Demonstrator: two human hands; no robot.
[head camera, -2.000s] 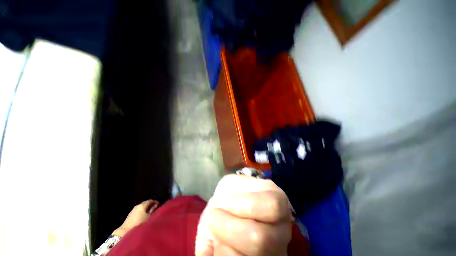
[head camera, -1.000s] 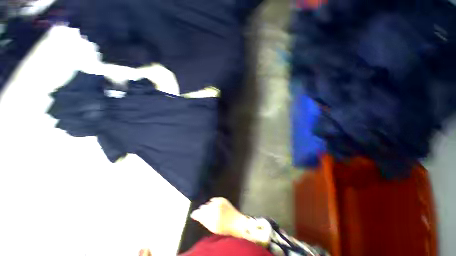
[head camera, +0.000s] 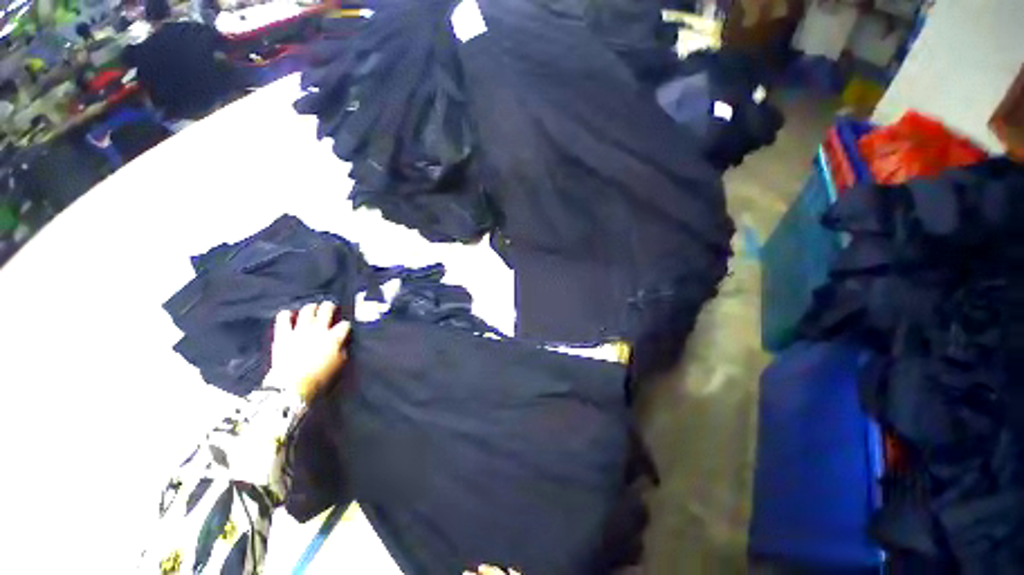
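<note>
A tied bundle of dark trouser panels (head camera: 483, 438) lies on the pale table (head camera: 79, 393), narrow near a white label (head camera: 376, 300) and fanned out at both ends. Its wide end hangs over the table's right edge. My left hand (head camera: 309, 354) rests on the bundle's left part beside the narrow place, fingers slightly apart on top of the cloth. My right hand (head camera: 492, 571) shows only as fingertips at the bottom edge, over or beside the bundle; its grip is hidden.
A larger dark bundle stack (head camera: 584, 169) lies beyond, with a white label (head camera: 468, 20). Right of the aisle (head camera: 702, 449) stand a blue crate (head camera: 814, 449), heaped dark cloth (head camera: 954, 303) and a red bag (head camera: 915, 146). Workstations fill the upper left.
The view has swung from the crates and aisle to the table. My left hand now lies on the bundle. My right hand has gone from beside the table edge to the bottom edge of view.
</note>
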